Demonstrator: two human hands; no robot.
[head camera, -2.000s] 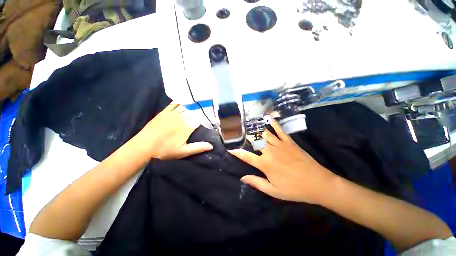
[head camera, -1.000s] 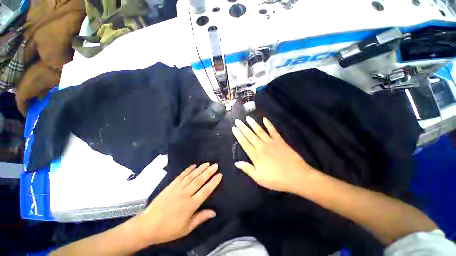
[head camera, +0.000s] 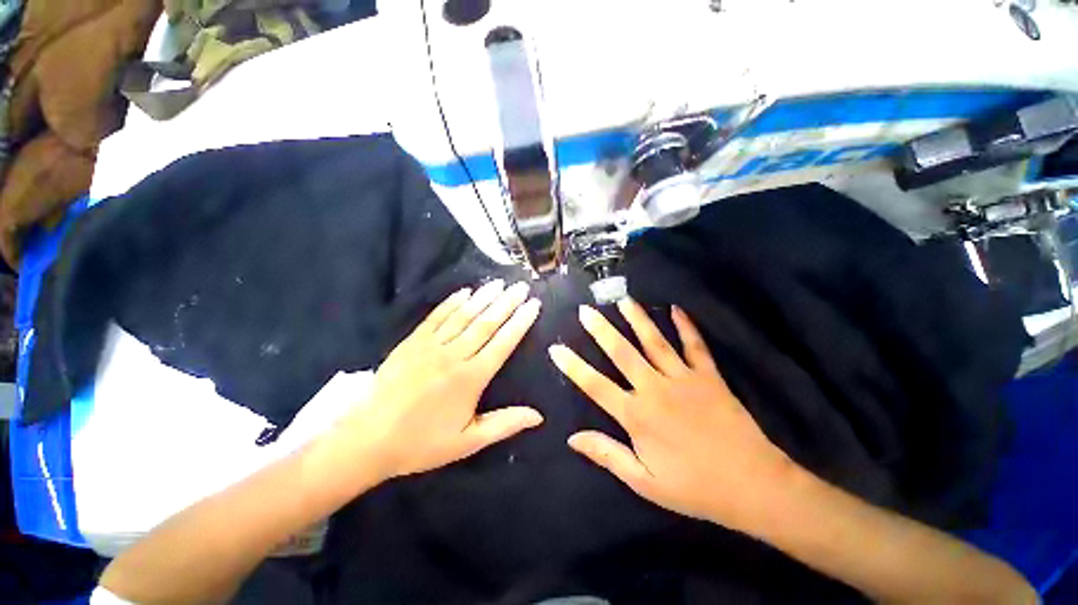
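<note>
A black garment piece (head camera: 260, 260) lies spread over the white table and under the sewing machine (head camera: 662, 71). Its near part hangs towards me. My left hand (head camera: 443, 384) lies flat on the cloth, its fingertips just in front of the needle area (head camera: 546, 270). My right hand (head camera: 674, 414) lies on the cloth to the right with fingers spread, its fingertips just below the presser mechanism (head camera: 605, 266). Neither hand grips anything. The needle tip and the seam under the foot cannot be made out.
Brown garments (head camera: 77, 106) and a camouflage-patterned piece (head camera: 231, 36) lie at the back left. Blue plastic (head camera: 45, 414) shows at the table's left end. More blue plastic (head camera: 1046, 473) is at the far right. A dark flat rectangle (head camera: 1005, 278) lies right of the machine head.
Since one second ago, my left hand has moved forward towards the needle area. The view has moved closer to the machine. From two seconds ago, both hands have come back from beside the foot.
</note>
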